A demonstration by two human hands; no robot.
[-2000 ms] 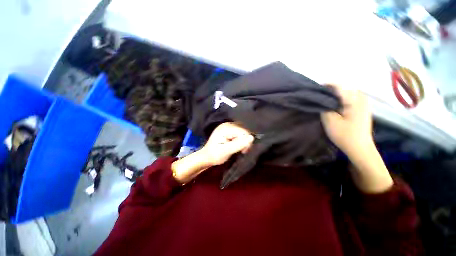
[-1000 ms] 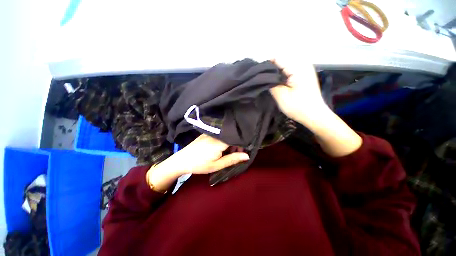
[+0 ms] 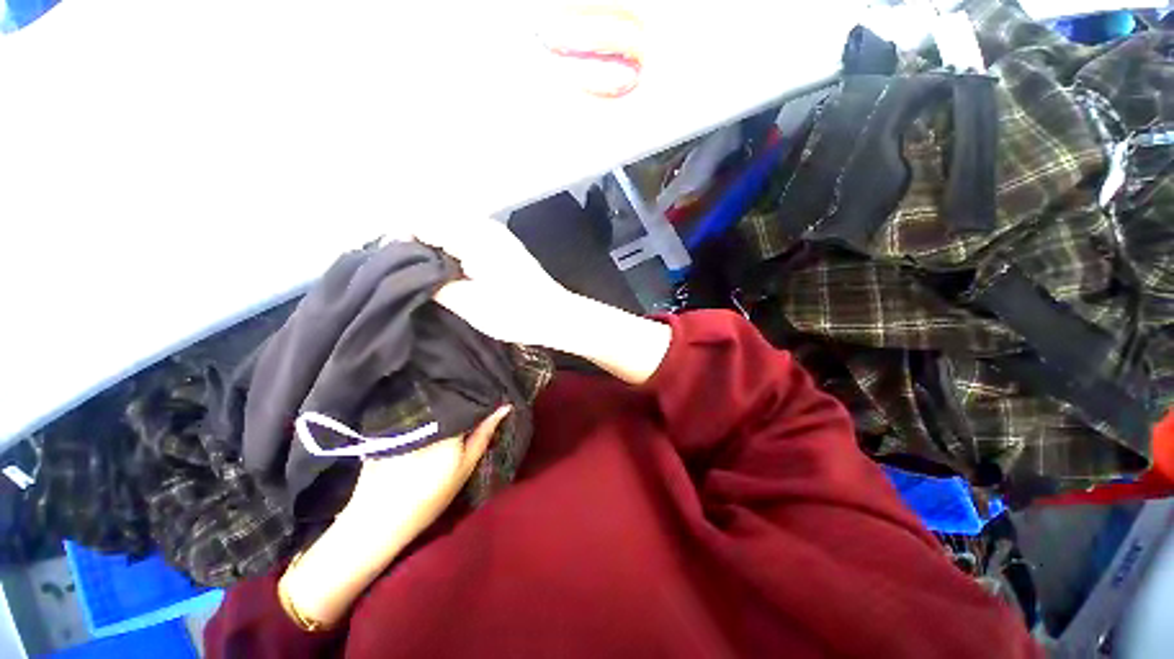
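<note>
A bunched garment [image 3: 341, 335] with smooth dark grey lining and a little plaid showing lies in front of me, below the table edge. A white loop of tape [image 3: 367, 444] hangs on it near my left hand. My left hand [image 3: 412, 483] holds the garment from below, with its fingers partly hidden in the cloth. My right hand [image 3: 483, 283] grips the garment's upper right edge near the table edge, its fingertips washed out by glare.
The white table [image 3: 258, 142] curves across the top, with overexposed scissors [image 3: 605, 64] on it. A large pile of plaid pieces [image 3: 1030, 155] is on the right. More dark plaid cloth [image 3: 206, 502] and a blue bin [image 3: 135, 586] are at lower left.
The view has swung to the right, so the plaid pile now shows and the bins slip out at lower left. Both hands still hold the garment, and the white loop still hangs on it.
</note>
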